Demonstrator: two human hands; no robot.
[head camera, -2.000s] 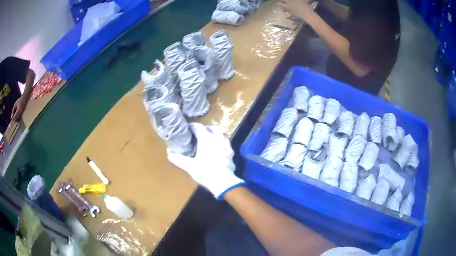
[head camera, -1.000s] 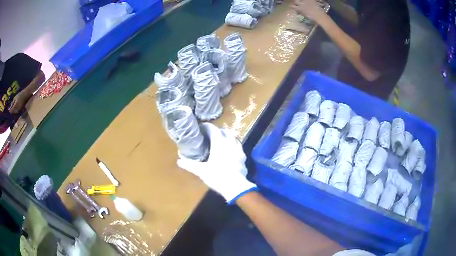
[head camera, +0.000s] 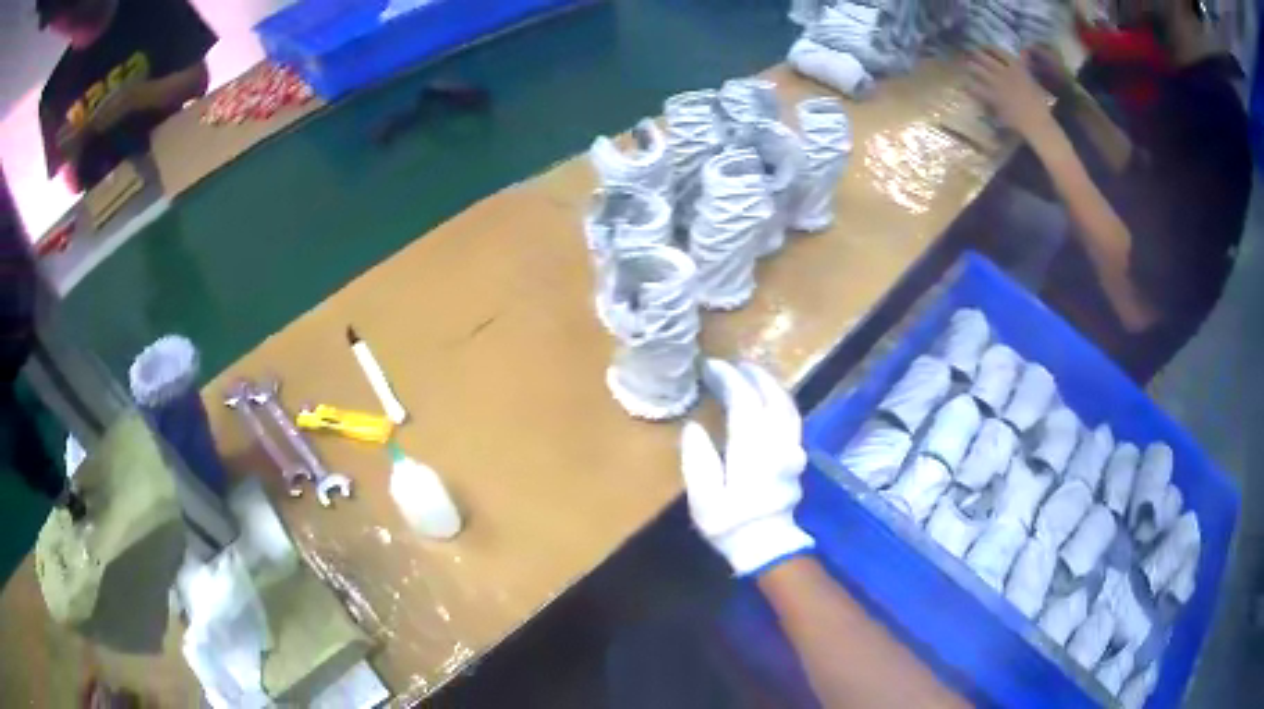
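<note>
My right hand (head camera: 749, 464), in a white knit glove with a blue cuff edge, is at the bench's front edge, open and empty, thumb apart from the fingers. Just left of its fingertips stands the nearest grey-white tubular piece (head camera: 656, 346), upright, with an open top. A narrow gap shows between hand and piece. Several more wrinkled tubular pieces (head camera: 732, 229) stand close together behind it. My left hand is not in view.
A blue crate (head camera: 922, 589) holding rows of tubular pieces is right of my hand. A squeeze bottle (head camera: 423, 496), marker pen (head camera: 374, 377), yellow tool (head camera: 347, 424) and wrenches (head camera: 284, 441) lie left. A yellowish block (head camera: 104, 533) is far left. A person (head camera: 1171, 180) works at upper right.
My right hand has let go of the nearest tubular piece, which stays standing, and has opened beside it. The view has turned left, so the bench things appear further right.
</note>
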